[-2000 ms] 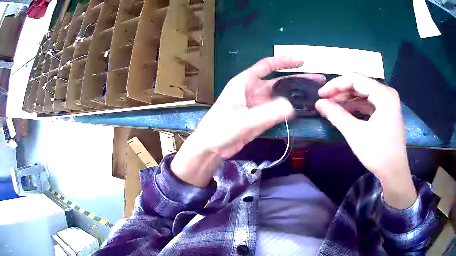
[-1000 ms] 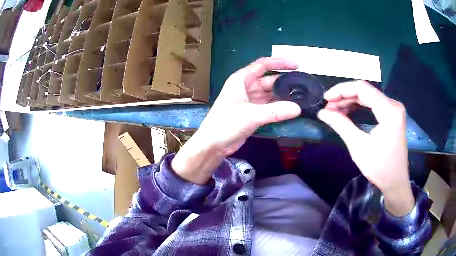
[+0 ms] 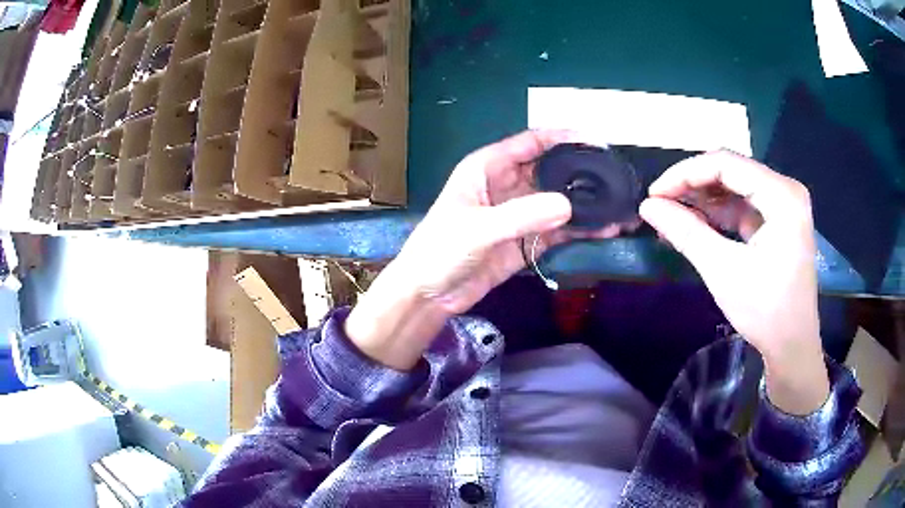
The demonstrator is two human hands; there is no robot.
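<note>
A round black speaker (image 3: pixel 607 189) is held above the bench's front edge, its round face turned up toward me. My left hand (image 3: pixel 476 223) grips it from the left, thumb on the near rim and fingers behind it. A thin pale lead wire (image 3: pixel 536 260) with a tiny white connector (image 3: pixel 552 285) hangs below it. My right hand (image 3: pixel 744 238) is at the speaker's right rim with thumb and forefinger pinched together. Whether the fingertips hold a small dark piece or touch the rim cannot be told. A white backing sheet (image 3: pixel 635 116) lies behind the speaker, dark material along its near edge.
A brown cardboard divider tray (image 3: pixel 382 109) with pale wires stands at the left on the green mat (image 3: pixel 476 60). A black sheet (image 3: pixel 834 169) and a narrow white scrap (image 3: pixel 839 40) lie at the right. Cardboard pieces (image 3: pixel 266 298) are below the blue bench edge.
The speaker has turned in my left hand, and the wire and connector now show below it. My right fingertips have moved slightly away from the rim. The view has shifted slightly.
</note>
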